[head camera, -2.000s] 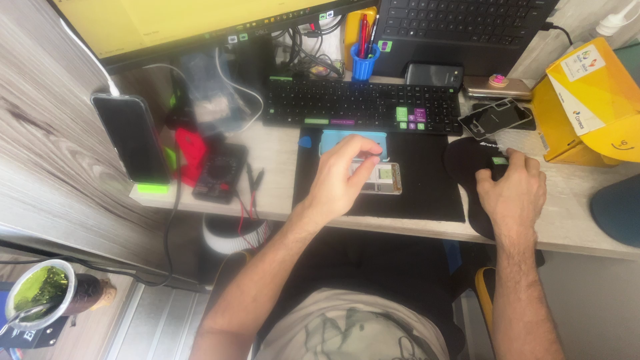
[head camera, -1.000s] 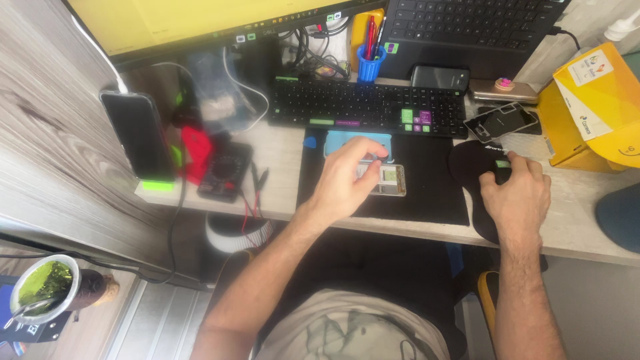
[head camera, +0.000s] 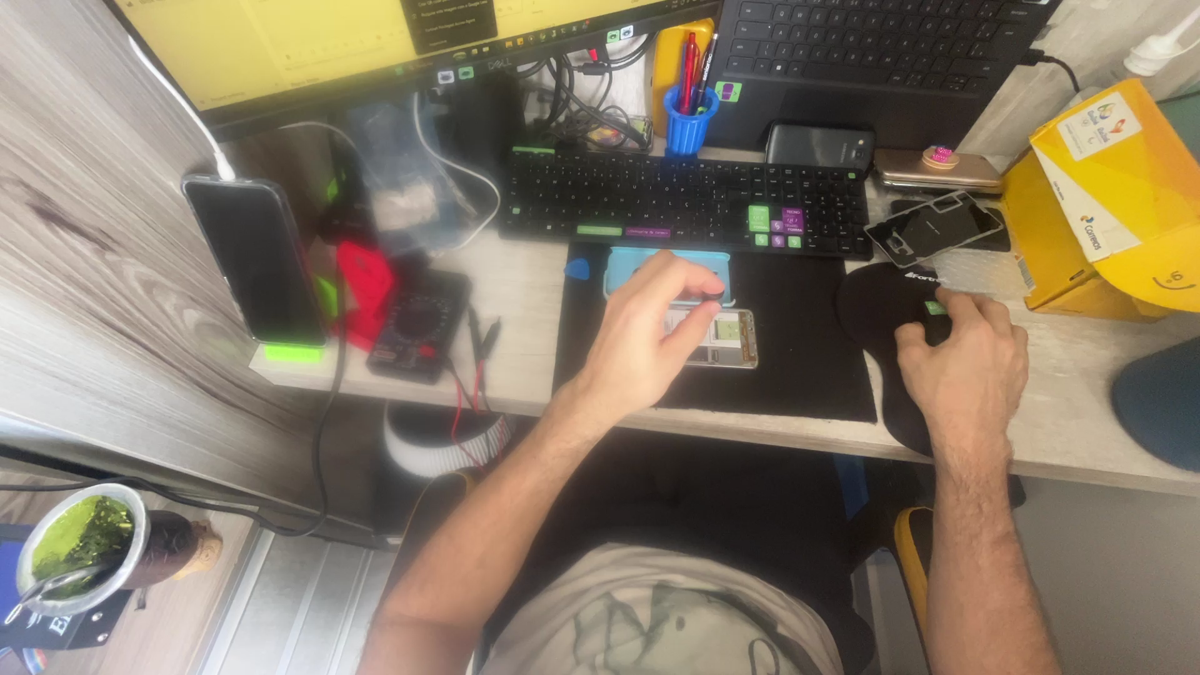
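My left hand (head camera: 647, 333) is over the black mat (head camera: 797, 375), thumb and forefinger curled close together; a small dark spot shows between their tips, too unclear to name. Partly under this hand lies a phone part with a clear edge and a lit or printed face (head camera: 736, 337). Just behind it a light blue tray or case (head camera: 623, 267) rests on the mat. My right hand (head camera: 970, 361) is curved over a dark computer mouse, mostly hidden, on a black mouse pad (head camera: 867, 305).
A black keyboard (head camera: 647, 197) lies behind the mat, with a laptop (head camera: 853, 66) and a blue pen cup (head camera: 689, 127) beyond. A phone frame (head camera: 933, 230) and yellow box (head camera: 1078, 206) are at right. A multimeter (head camera: 417, 323) and upright phone (head camera: 253, 258) stand left; a gourd cup (head camera: 84, 544) sits lower left.
On the monitor, a dark menu now shows over the yellow page. Both hands have stayed in much the same places.
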